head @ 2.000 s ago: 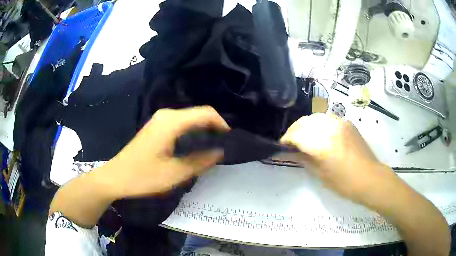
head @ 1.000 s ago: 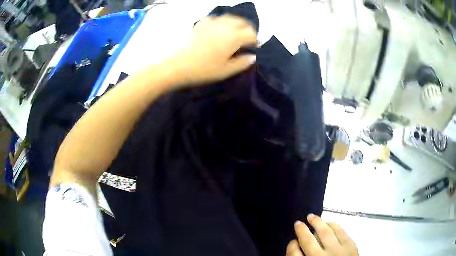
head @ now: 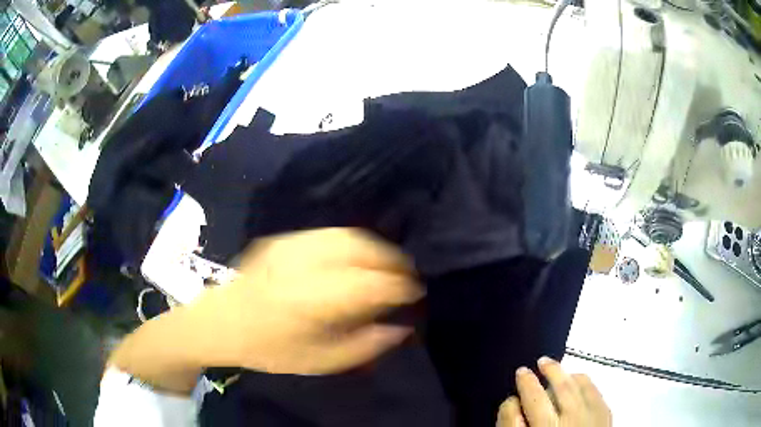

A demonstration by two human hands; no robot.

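The black garment [head: 501, 317] lies spread over the white machine table, its right edge just left of the presser foot area [head: 589, 229]. My left hand [head: 334, 300] is blurred over the middle of the cloth, fingers bent towards the right; whether it pinches cloth cannot be told. My right hand [head: 557, 399] is at the bottom, cut off by the picture's edge, with its fingertips resting on the cloth's lower right edge. The black cylinder of the lamp [head: 546, 167] hangs over the cloth and hides part of it.
The off-white sewing machine head [head: 622, 92] stands upper right. A ribbed knob with dark coil [head: 663, 225], a silver disc [head: 627, 269], a dark thin stick [head: 694, 280], a phone-like rectangle [head: 734, 246] and snips [head: 738, 338] lie right. A blue basket [head: 219, 54] with black cloth stands upper left.
My left hand has come back from the cloth's far edge to its middle. My right hand moved from the folded cloth to the lower right edge. The cloth now lies flatter and the view has shifted.
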